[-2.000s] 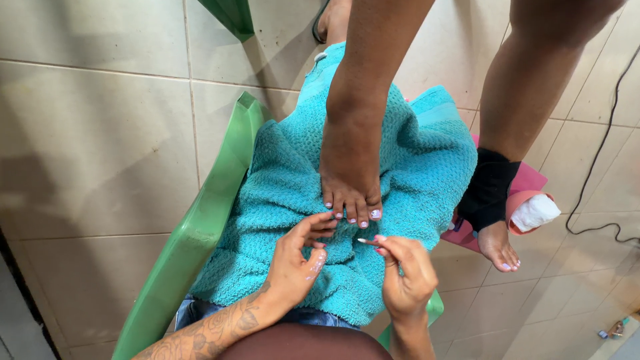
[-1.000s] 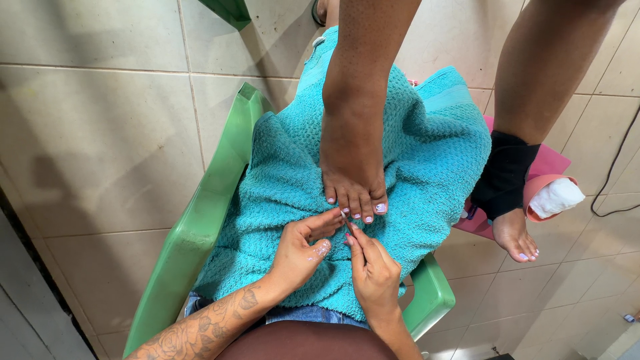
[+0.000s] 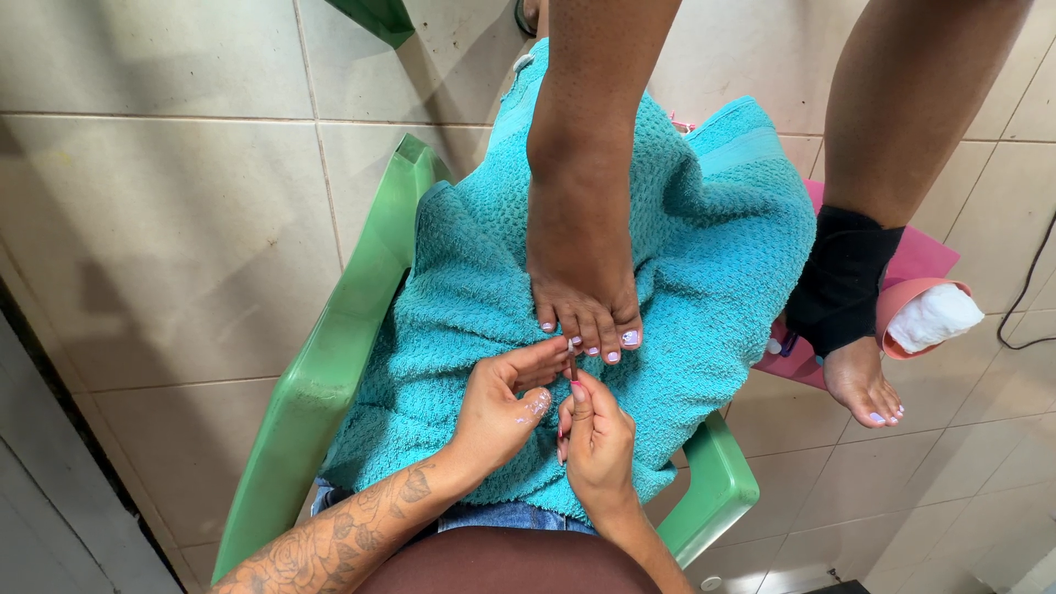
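Observation:
Another person's bare foot [image 3: 582, 247], its toenails painted pale with a design on the big one, rests on a turquoise towel [image 3: 462, 280] over my lap. My right hand [image 3: 598, 437] pinches a thin brown stick [image 3: 573, 363] with a whitish tip, which meets one of the smaller toes. Beside that toe are the fingertips of my left hand [image 3: 503, 404]; they touch the foot and hold no tool that I can see. Pale polish smears mark my left thumb.
Green plastic chair arms [image 3: 318, 379] flank me. At the right, the person's other foot [image 3: 862, 384], with a black ankle wrap [image 3: 846, 276], is beside a pink bowl [image 3: 891, 322] holding white cotton [image 3: 936, 318]. A black cable [image 3: 1023, 289] lies on the tiled floor [image 3: 165, 247].
Two seconds ago the stick was held below the toes, apart from them; my right hand has since brought it up to the toes. My left hand stays close to the foot.

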